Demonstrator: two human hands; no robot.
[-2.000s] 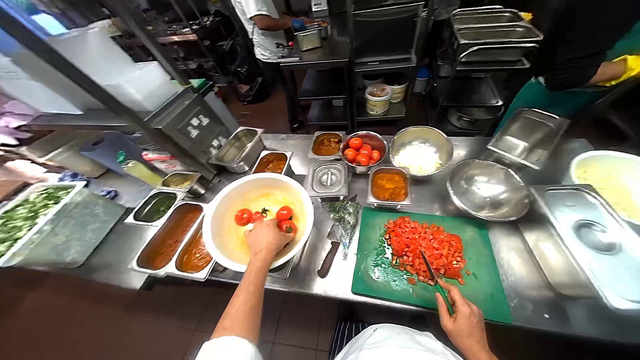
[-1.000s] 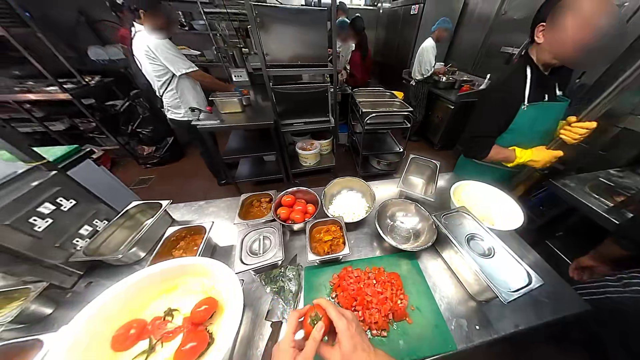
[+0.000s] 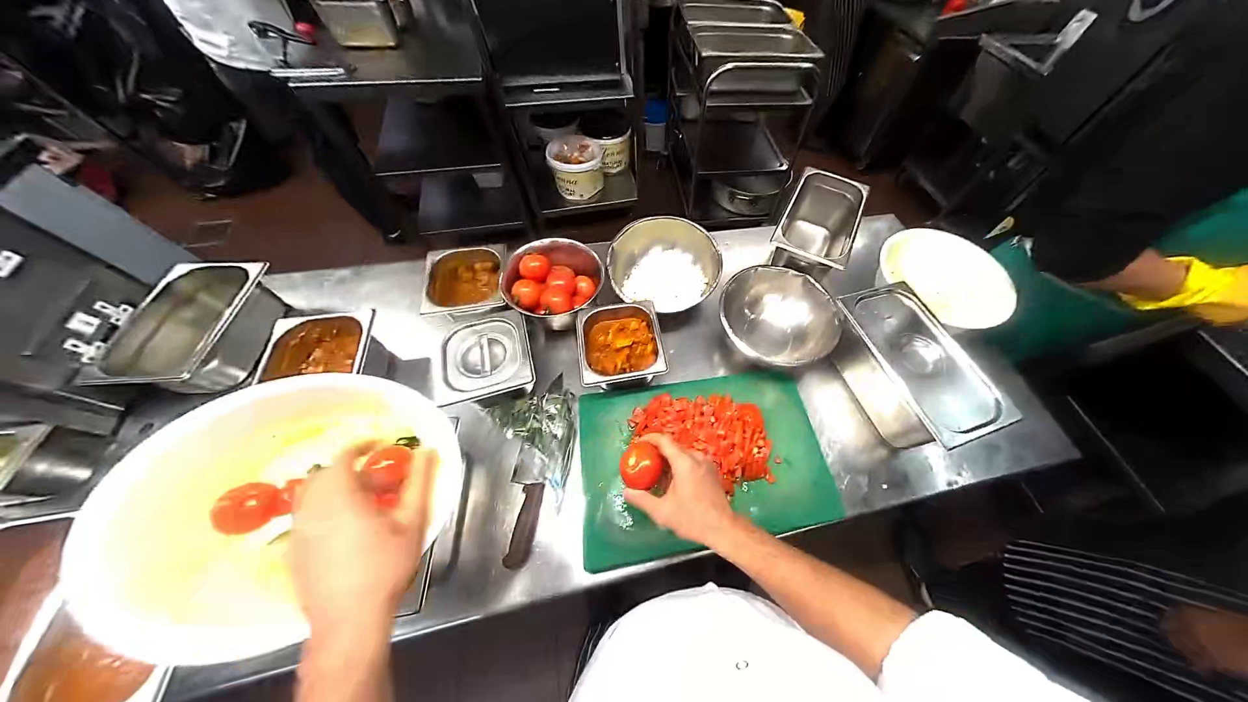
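My left hand (image 3: 356,531), blurred, is over the large white bowl (image 3: 175,604), its fingers at a red tomato (image 3: 387,468); whether they grip it is unclear. More tomatoes (image 3: 246,508) lie in that bowl. Between the fingers of my right hand (image 3: 687,492) is a whole tomato (image 3: 642,465), above the left part of the green cutting board (image 3: 624,541). Chopped tomato (image 3: 717,434) is heaped on the board beyond this hand. A knife with a dark handle (image 3: 525,526) lies left of the board, beside a plastic bag of green herbs (image 3: 546,424).
Behind the board stand a steel bowl of tomatoes (image 3: 554,283), a bowl of chopped white food (image 3: 665,268), an empty steel bowl (image 3: 780,317) and a pan of orange food (image 3: 622,343). A lidded steel pan (image 3: 926,361) is at right. A person in yellow gloves (image 3: 1194,291) stands beyond.
My hands, together around a tomato over the board a second ago, are now apart: the left over the white bowl, the right over the board with a tomato. The view has shifted.
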